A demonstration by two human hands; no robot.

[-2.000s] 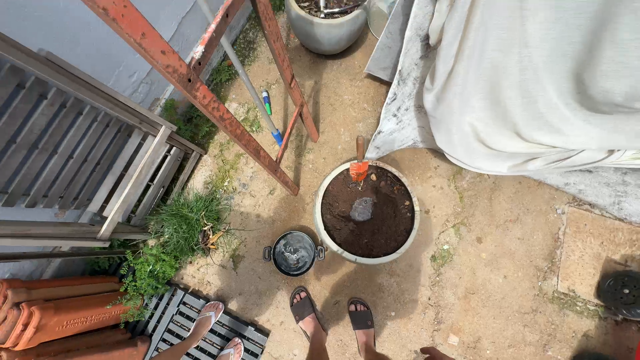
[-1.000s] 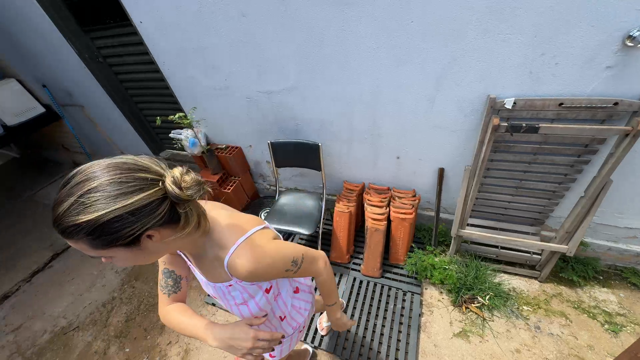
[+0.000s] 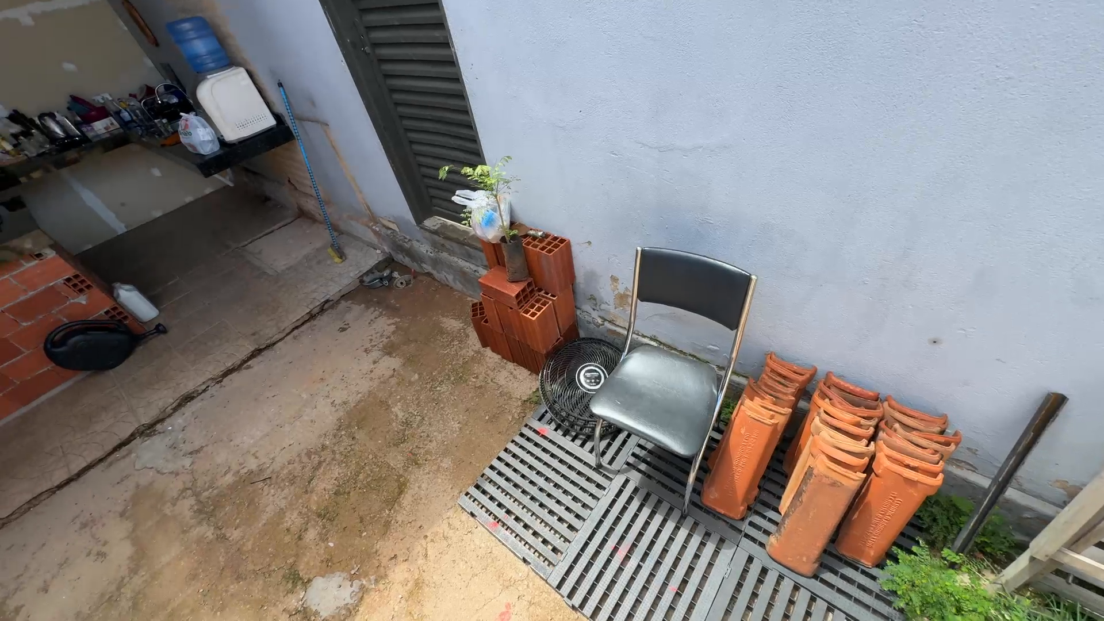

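Note:
Neither of my hands shows in the head view. A black padded chair (image 3: 660, 392) with a metal frame stands on grey slatted plastic pallets (image 3: 642, 543) by the wall. To its right, stacks of orange clay roof tiles (image 3: 746, 448) stand on end against the wall. A round black fan grille (image 3: 580, 379) leans at the chair's left. Beside it is a pile of hollow red bricks (image 3: 535, 319), with a leafy seedling (image 3: 515, 254) in a dark bag and a white plastic bag (image 3: 488, 216) on it.
A blue-handled broom (image 3: 309, 172) leans on the wall near a dark louvred door (image 3: 423, 95). At left, a dark counter (image 3: 233, 153) bears a water dispenser (image 3: 235, 103). A black watering can (image 3: 95, 343) lies by a brick wall (image 3: 34, 315). A dark post (image 3: 1009, 470) leans at right.
The view has swung from the planter and pot on the ground to the wall and chair. The other person, seen at the left one second ago, is out of view.

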